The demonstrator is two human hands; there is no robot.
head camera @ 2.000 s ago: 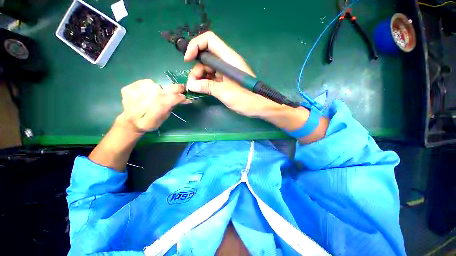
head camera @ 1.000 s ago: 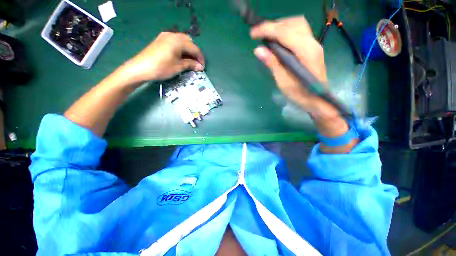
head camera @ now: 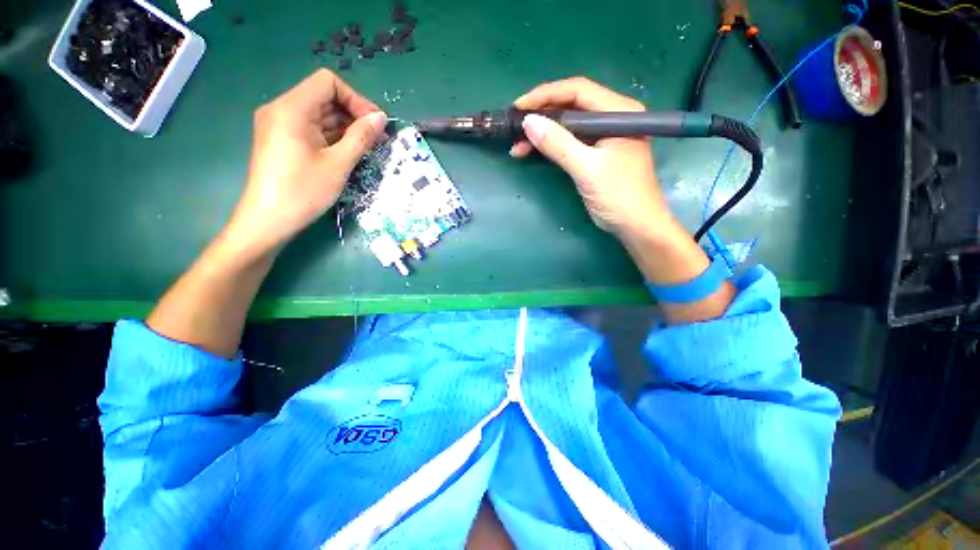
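Note:
A circuit board (head camera: 414, 188) lies tilted on the green mat, its face with white and silver parts up and yellow and white connectors at its near edge. My left hand (head camera: 312, 156) is at the board's upper left corner, fingertips pinched there; what they pinch is hidden. My right hand (head camera: 596, 156) holds the soldering iron (head camera: 634, 125) level, its tip pointing left at the board's top edge, close to my left fingertips. Whether the tip touches the board cannot be told. Thin solder wire (head camera: 341, 223) shows by the board's left edge.
A white tray of black pieces (head camera: 127, 59) stands upper left, a white square (head camera: 193, 9) beside it. Small black components (head camera: 371, 41) lie beyond the board. Side cutters (head camera: 741, 59), a blue reel (head camera: 854, 73) and a black bin (head camera: 940, 161) are at the right. A blue cord runs to my right wrist.
The iron has swung down and left to the board's top edge. My right hand has moved slightly left. The board and tray appear further left in view; my left hand stays at the board's corner.

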